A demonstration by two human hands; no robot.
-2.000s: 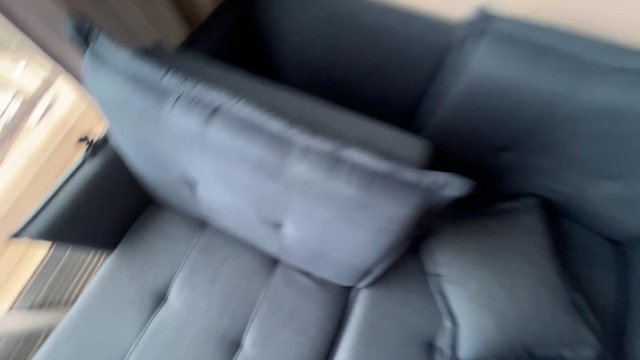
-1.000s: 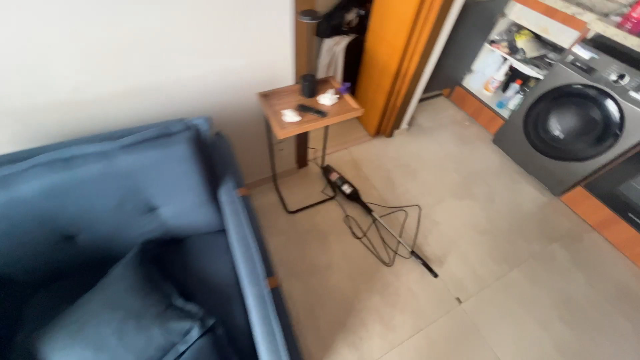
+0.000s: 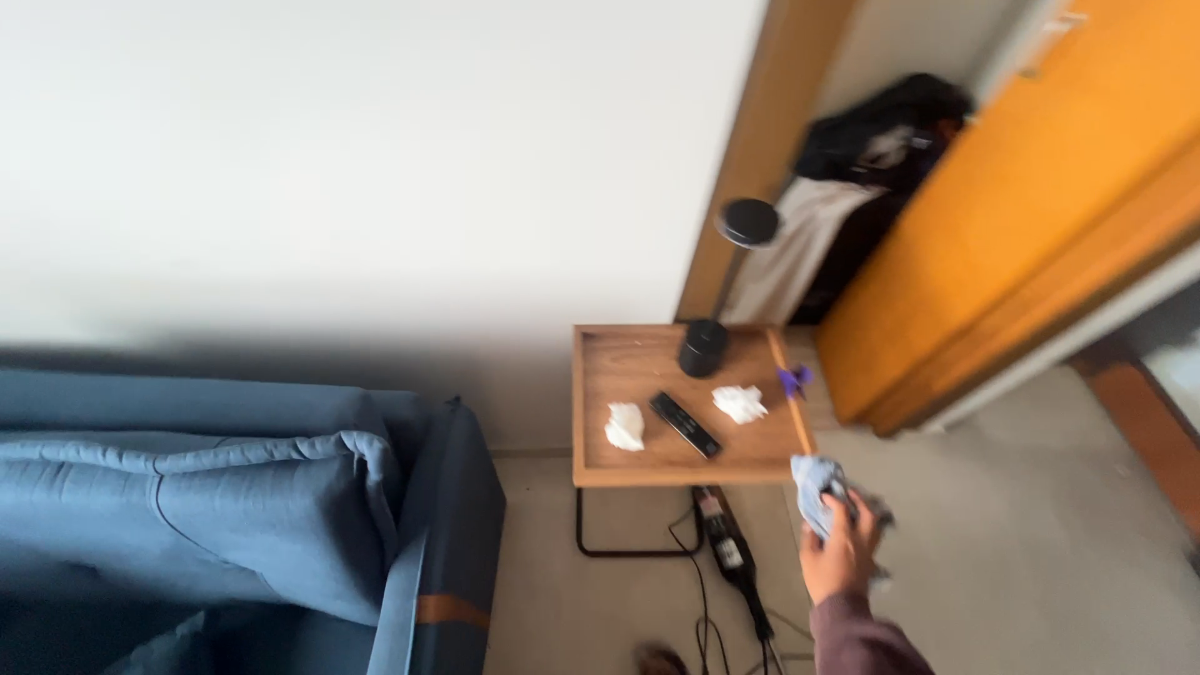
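Observation:
My right hand [image 3: 841,548], in a dark maroon sleeve, grips a crumpled grey-blue cloth [image 3: 817,492] by the near right corner of a wooden tray-top side table [image 3: 694,473]. On the table lie a black remote control [image 3: 684,425], a crumpled white tissue [image 3: 624,427] left of it and another white tissue [image 3: 740,403] to its right. A black table lamp [image 3: 702,349] stands at the back. Something purple [image 3: 795,381] is at the table's right rim. My left hand is not in view.
A blue fabric sofa [image 3: 234,525] fills the lower left. On the floor under and before the table lies a black stick appliance [image 3: 731,553] with its cord. An orange wooden door [image 3: 1012,216] stands at the right, with clothes [image 3: 844,187] hanging behind it.
My right hand with the cloth has come into view beside the table. The view has swung from the sofa to the side table, which now appears closer.

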